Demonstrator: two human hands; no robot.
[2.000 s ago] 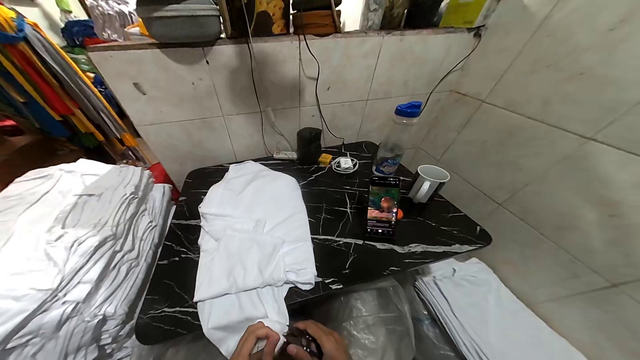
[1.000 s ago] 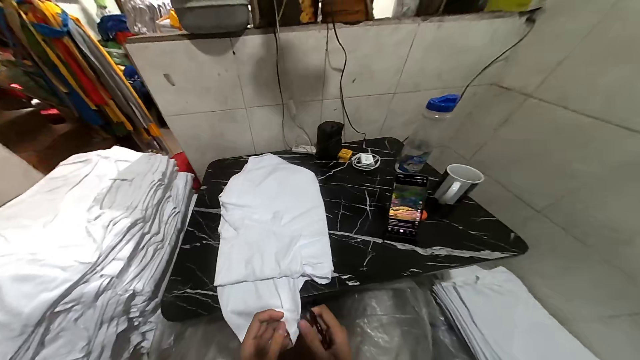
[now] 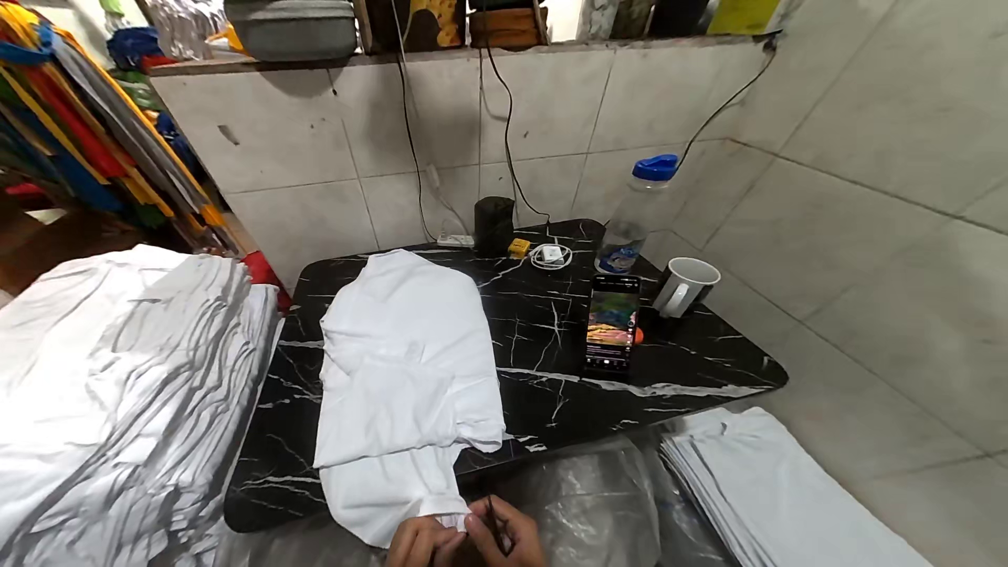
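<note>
A white cloth garment (image 3: 409, 354) lies lengthwise on the black marble-patterned table (image 3: 543, 394), and its narrow near end hangs over the front edge. That end is pinched in the fingers of my left hand (image 3: 425, 542) at the bottom of the view. Close beside it, my right hand (image 3: 508, 535) touches the same edge of cloth and holds a small dark tool (image 3: 494, 520), perhaps thread snips; its lower part is hidden by the fingers.
Stacked white garments rise at the left (image 3: 118, 378), and a smaller stack (image 3: 780, 480) is at the lower right. Clear plastic sheeting (image 3: 583, 496) lies below the table edge. A phone (image 3: 612, 323), a mug (image 3: 687, 285), a bottle (image 3: 634, 213) and a coiled white cable (image 3: 551, 256) occupy the table's right and back.
The view has shifted slightly. Both hands stay together at the garment's near end, with small changes in the fingers; the garment lies much as before.
</note>
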